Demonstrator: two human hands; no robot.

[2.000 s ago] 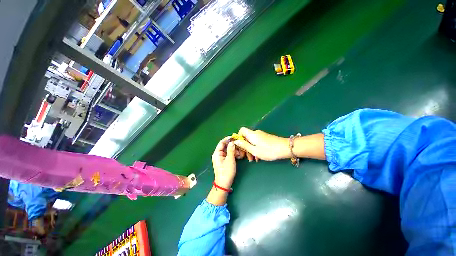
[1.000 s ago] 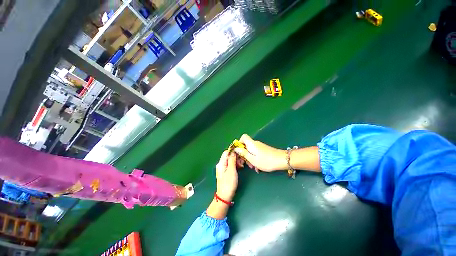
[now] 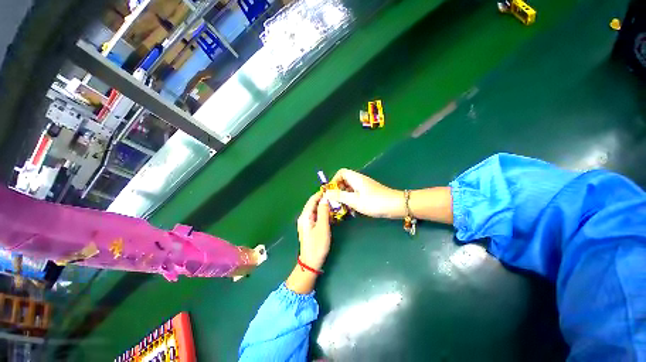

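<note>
My left hand point(image 3: 314, 230), with a red band at the wrist, and my right hand point(image 3: 368, 194), with a beaded bracelet, meet above the dark green bench top. Between their fingertips they hold a small yellow unit point(image 3: 340, 211). A pale part with a dark end sticks up from it. The fingers hide much of the unit. Another yellow unit point(image 3: 375, 114) with a pale end lies on the green belt beyond my hands. A further yellow unit point(image 3: 523, 11) lies on the belt at the top right.
A pink-wrapped post point(image 3: 142, 237) reaches in from the left. A red-orange tray point(image 3: 185, 338) with rows of units is at the bottom left. A black device point(image 3: 632, 42) and a small yellow piece point(image 3: 615, 24) are at the top right. Shiny clear trays point(image 3: 301, 28) stand beyond the belt.
The nearer belt unit has shifted left, and a second one has come into view at the top right. A pale part now sticks up from the held unit. My hands stay together.
</note>
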